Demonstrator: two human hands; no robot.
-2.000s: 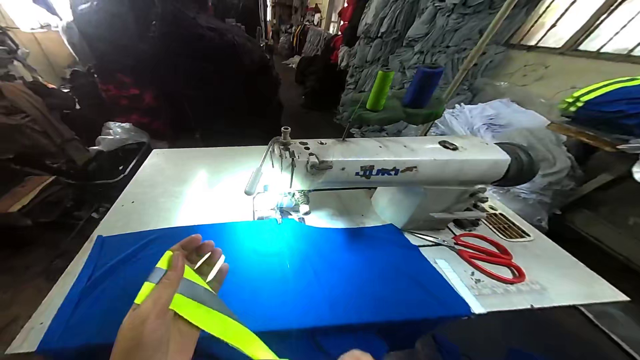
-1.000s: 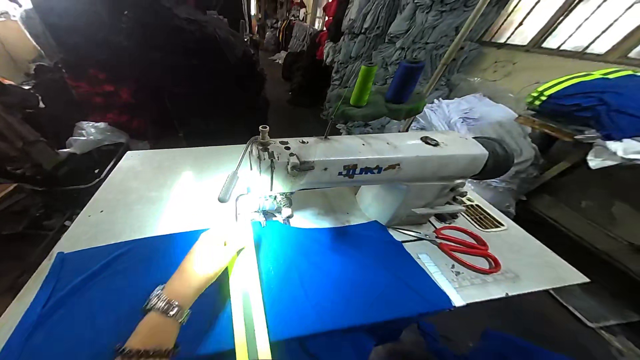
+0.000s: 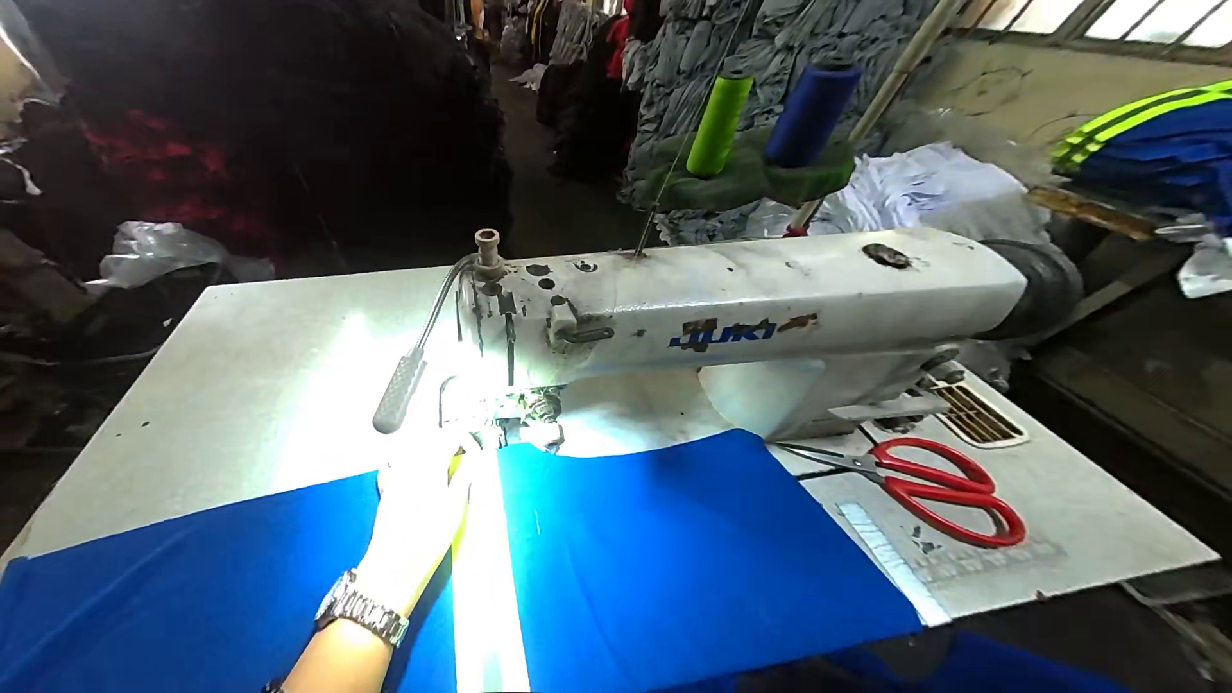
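A blue fabric panel (image 3: 654, 549) lies across the front of the white table, its upper edge by the presser foot of the JUKI sewing machine (image 3: 751, 298). A reflective strip with yellow edges (image 3: 489, 577) runs down over the fabric from the needle area, washed out by the lamp glare. My left hand (image 3: 414, 510), with a metal watch at the wrist, is at the strip's upper left side, close to the presser foot. Glare hides its fingers, so their grip cannot be made out. My right hand is out of view.
Red-handled scissors (image 3: 948, 491) lie right of the fabric, beside a clear ruler (image 3: 895, 563). Green (image 3: 720, 125) and blue (image 3: 813, 114) thread cones stand behind the machine. A knee-high view of the floor is blocked by the white table (image 3: 241, 385). Folded blue garments (image 3: 1165, 144) lie at right.
Two seconds ago my left hand held the strip up over the fabric's left part. It has moved to the presser foot, and the strip now lies lengthwise on the fabric.
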